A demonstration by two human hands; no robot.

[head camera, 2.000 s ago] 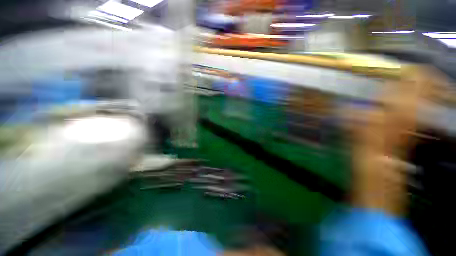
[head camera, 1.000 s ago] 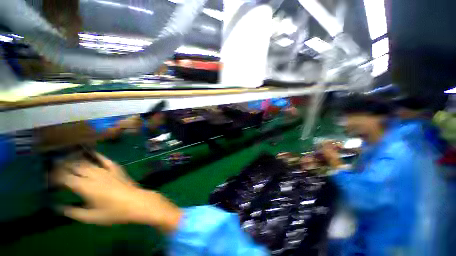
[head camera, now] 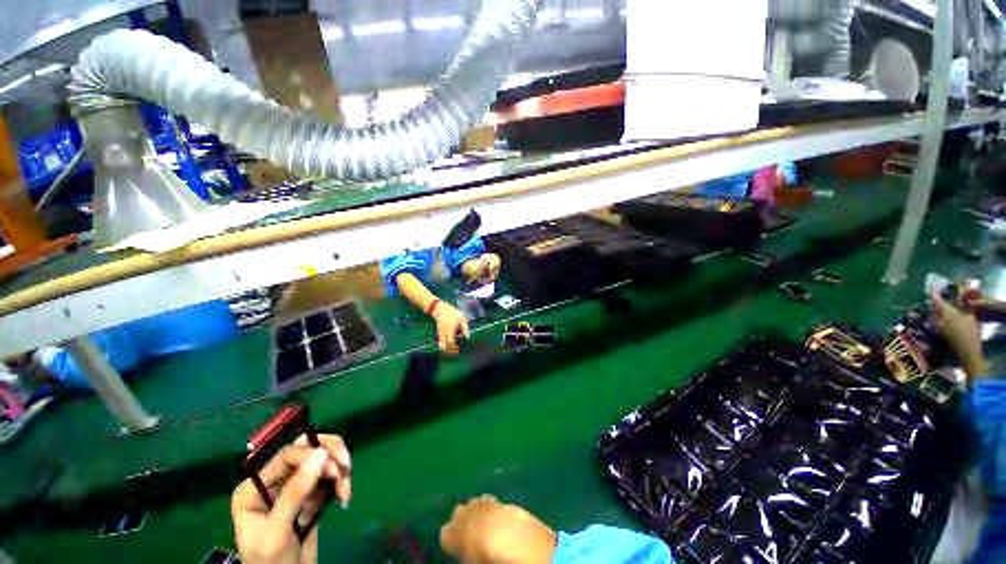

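My left hand (head camera: 289,501) is at the lower left, its fingers closed on a dark rectangular phone housing (head camera: 263,481) with a reddish upper edge, held tilted above the green surface (head camera: 441,424). My right hand (head camera: 496,533) is at the bottom centre, coming from a blue sleeve, with its fingers curled. Its fingertips are not clear, and whether it holds anything cannot be told. The two hands are apart.
A glossy black blister tray (head camera: 772,457) lies at the right, with gold-rimmed parts (head camera: 838,345) by its far edge. A grey-edged divided tray (head camera: 325,344), a phone part (head camera: 530,334) and another person's hand (head camera: 450,326) are across the line. A shelf rail (head camera: 441,217) crosses above.
The view has turned and is sharper. My left hand has come into view with the housing. My right hand, earlier spread out at the left, is now curled at the bottom centre.
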